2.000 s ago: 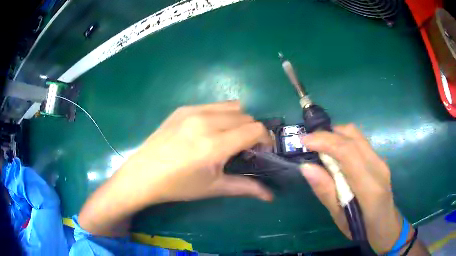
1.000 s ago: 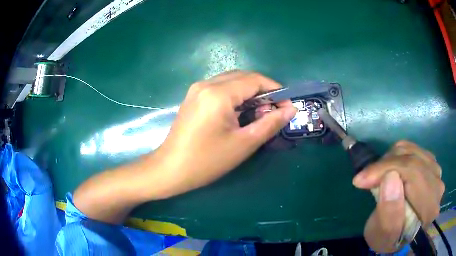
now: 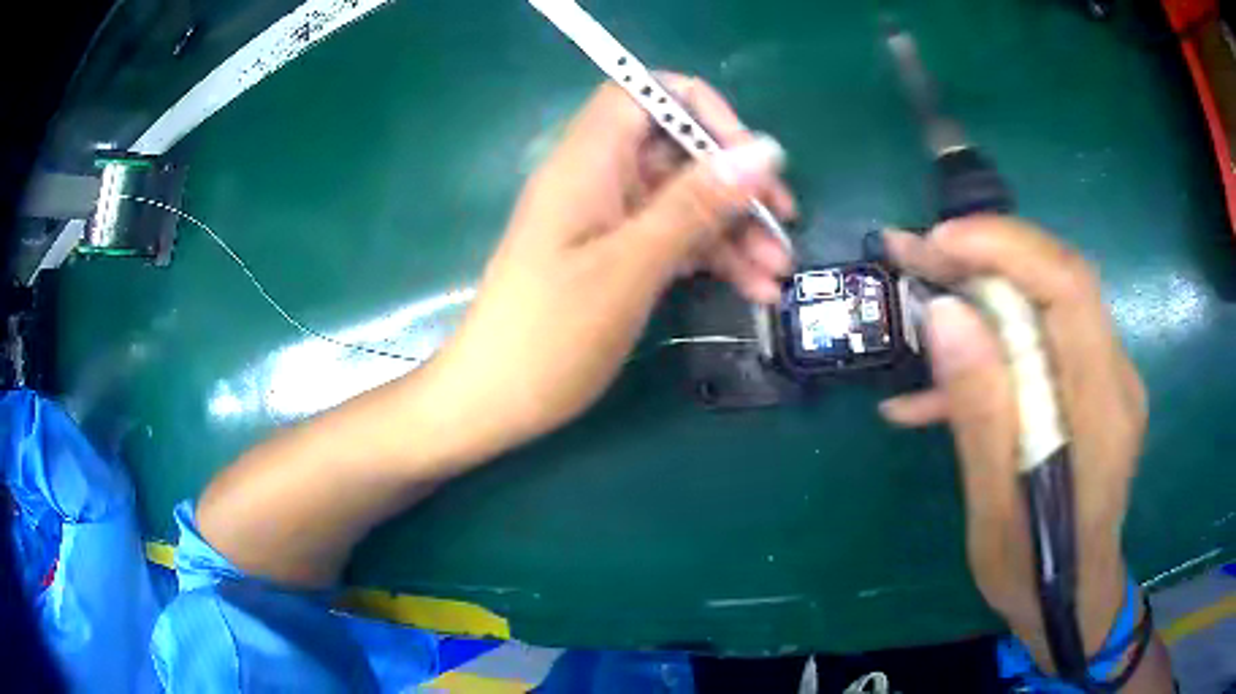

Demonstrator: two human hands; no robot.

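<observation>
A smartwatch case, black with silver and white parts inside, lies in front of me in a dark holding fixture. My left hand is shut on the tweezers, a silver strip with a row of holes; their lower end points at the case's upper left edge. My right hand holds the soldering iron by its pale grip, its blurred tip pointing up and away from the case. My right fingertips are at the case's right side. Solder wire runs from the left and passes behind my left wrist.
A solder spool with green rims stands at the far left. A worn white strip crosses the upper left. A red bin is at the right edge. Yellow tape lies along the near edge. A blue sleeve shows at the left.
The iron's tip has left the case and now points upward. My right hand has moved up beside the case. My left hand has risen, and the tweezers are now in clear view.
</observation>
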